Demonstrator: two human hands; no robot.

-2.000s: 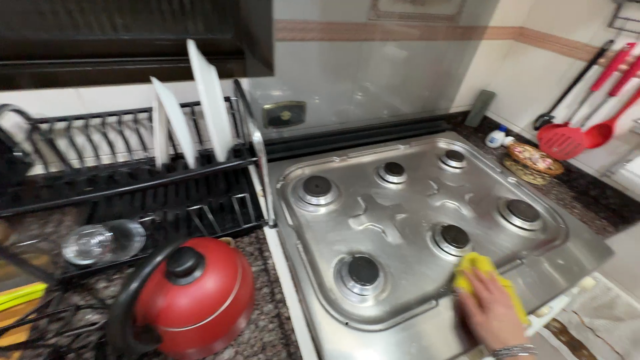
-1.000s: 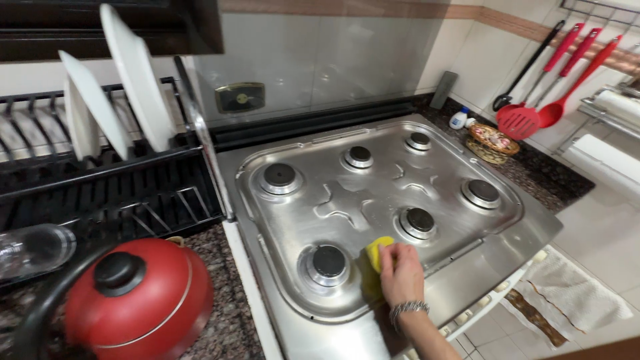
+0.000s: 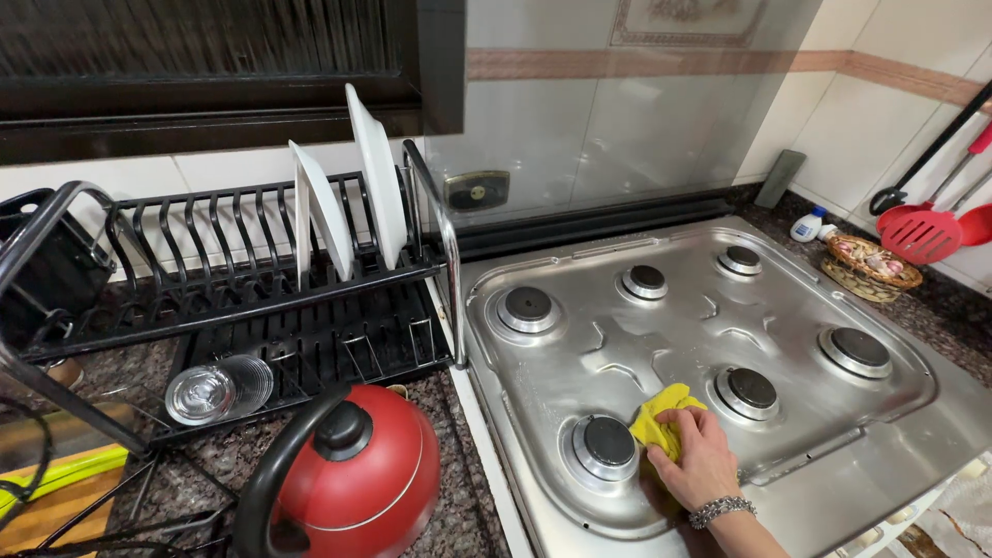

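My right hand [image 3: 694, 457], with a chain bracelet at the wrist, grips a bunched yellow cloth [image 3: 665, 415]. The cloth lies on the stainless steel gas cooktop [image 3: 620, 349], touching or close beside the front left burner [image 3: 606, 447]. To the right of my fingers is the front middle burner [image 3: 746, 393]. The burners carry black caps, and no pan supports sit over them. My left hand is out of view.
A red kettle [image 3: 372, 473] stands left of the cooktop. Behind it, a black dish rack [image 3: 232, 302] holds white plates [image 3: 377, 178] and a drinking glass [image 3: 221, 390]. A garlic basket [image 3: 869, 267] and hanging red utensils [image 3: 922, 236] are at the right.
My right hand and the yellow cloth have moved left over the cooktop, from the front middle burner to beside the front left burner. The view has shifted.
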